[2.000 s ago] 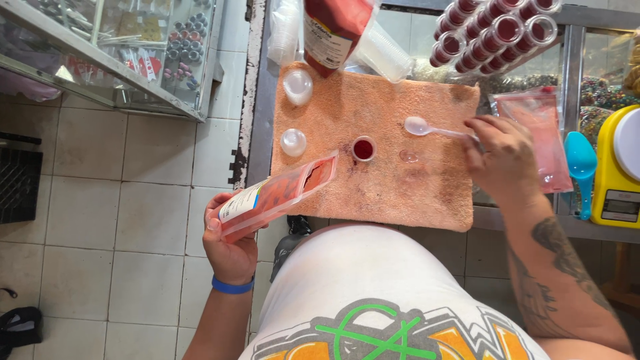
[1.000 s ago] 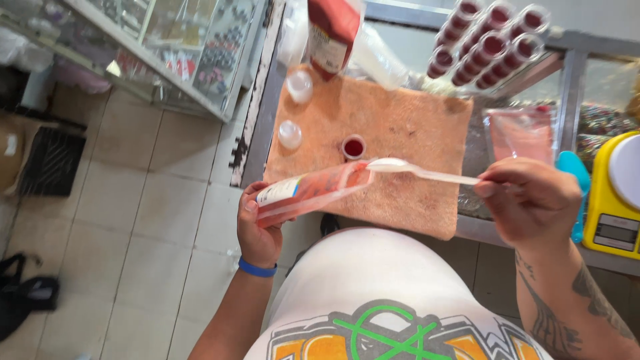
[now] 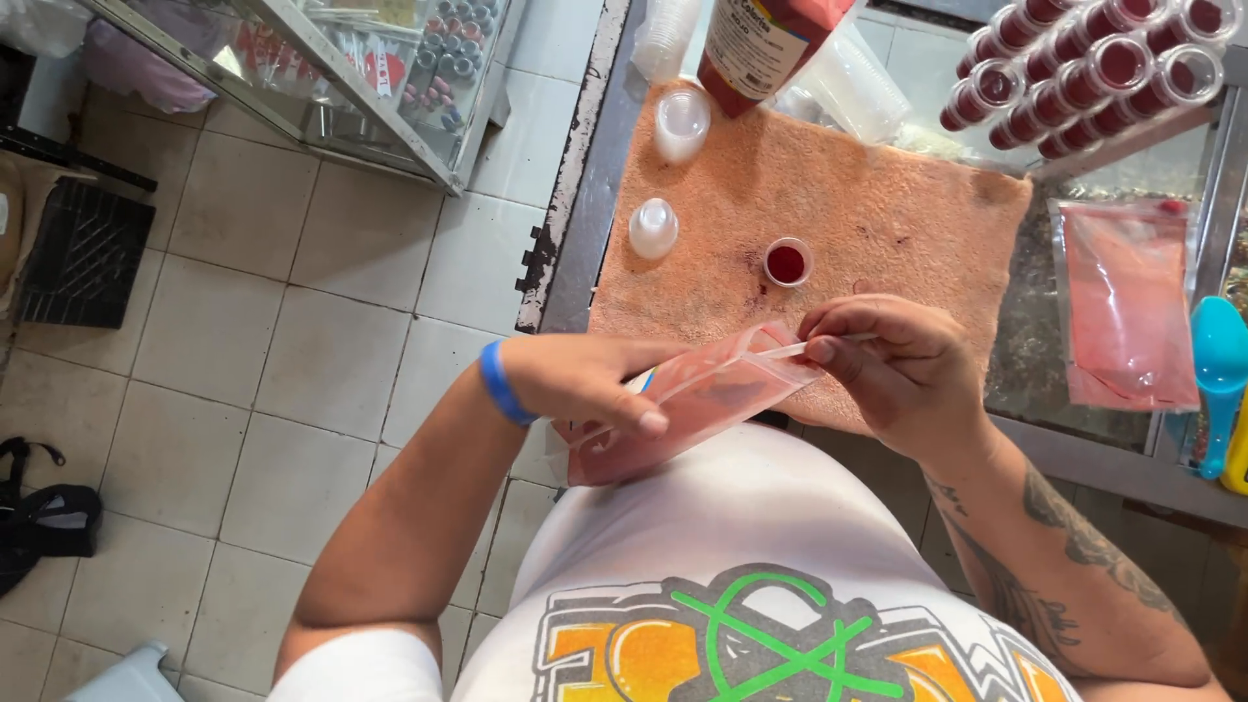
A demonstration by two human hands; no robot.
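Observation:
My left hand (image 3: 600, 385) grips a clear plastic pouch of red powder (image 3: 702, 409) from above, held against the white shirt. The pouch's mouth points toward my right hand (image 3: 882, 366), whose fingers pinch the handle of a white plastic spoon (image 3: 790, 351); its bowl is inside the pouch and hard to see. Just beyond the pouch, a small clear cup of dark red powder (image 3: 787, 262) stands on an orange towel (image 3: 916, 234). Two small stacks of translucent lids or cups, a nearer one (image 3: 653, 229) and a farther one (image 3: 681, 127), rest at the towel's left.
A large red pouch (image 3: 756, 54) and stacked clear cups (image 3: 858, 88) stand behind the towel. Several filled cups (image 3: 1116, 63) are stacked at the back right. Another red powder pouch (image 3: 1126, 302) and a turquoise scoop (image 3: 1219, 361) lie at the right. A glass display case (image 3: 390, 88) stands left.
My right hand has brought the spoon down to the pouch, and its bowl has gone inside. My left hand now lies over the pouch, which has come closer to the shirt.

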